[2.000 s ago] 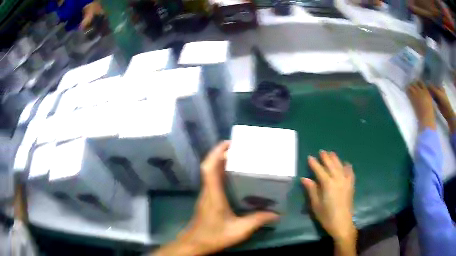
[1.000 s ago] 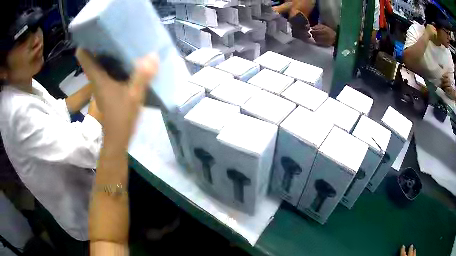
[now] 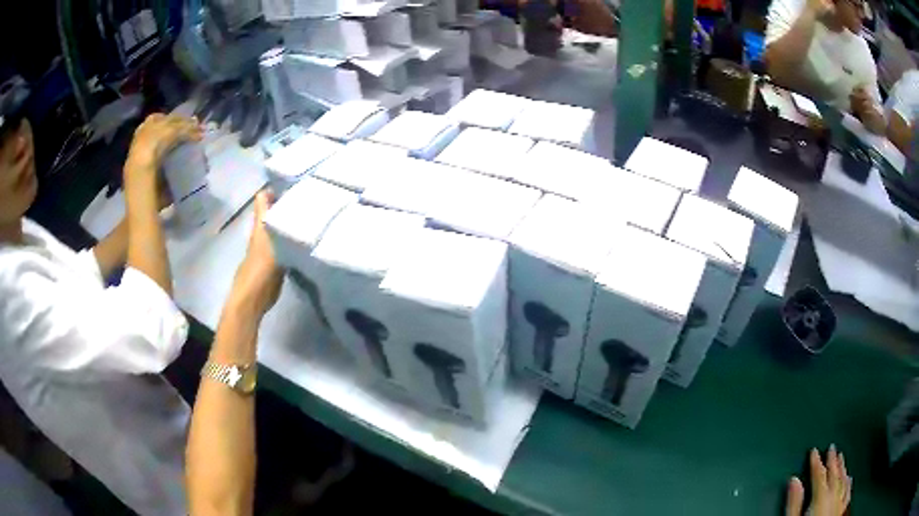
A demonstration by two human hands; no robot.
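Note:
White retail boxes (image 3: pixel 544 292) with a dark fan picture stand upright in a tight group on the bench, plain tops up. My left hand (image 3: pixel 260 264) lies against the left side of the box (image 3: pixel 307 217) at the group's near left corner. Its fingers are partly hidden, so whether it grips the box is unclear. My right hand (image 3: pixel 824 488) is at the bottom right edge, partly cut off, on the green mat (image 3: pixel 695 443), fingers apart, with nothing seen in it.
A black square cup-like part (image 3: pixel 809 318) sits on the mat right of the boxes. White paper (image 3: pixel 443 443) lies under the left boxes. A person in white (image 3: pixel 91 343) handles a box (image 3: pixel 184 181) at left. Open boxes (image 3: pixel 393 45) are stacked behind. A green post (image 3: pixel 642 76) stands at the back.
My left hand has come down from the upper left, where it held a tilted box in the air. A box now stands upright beside it at the group's left end. More of my right hand shows.

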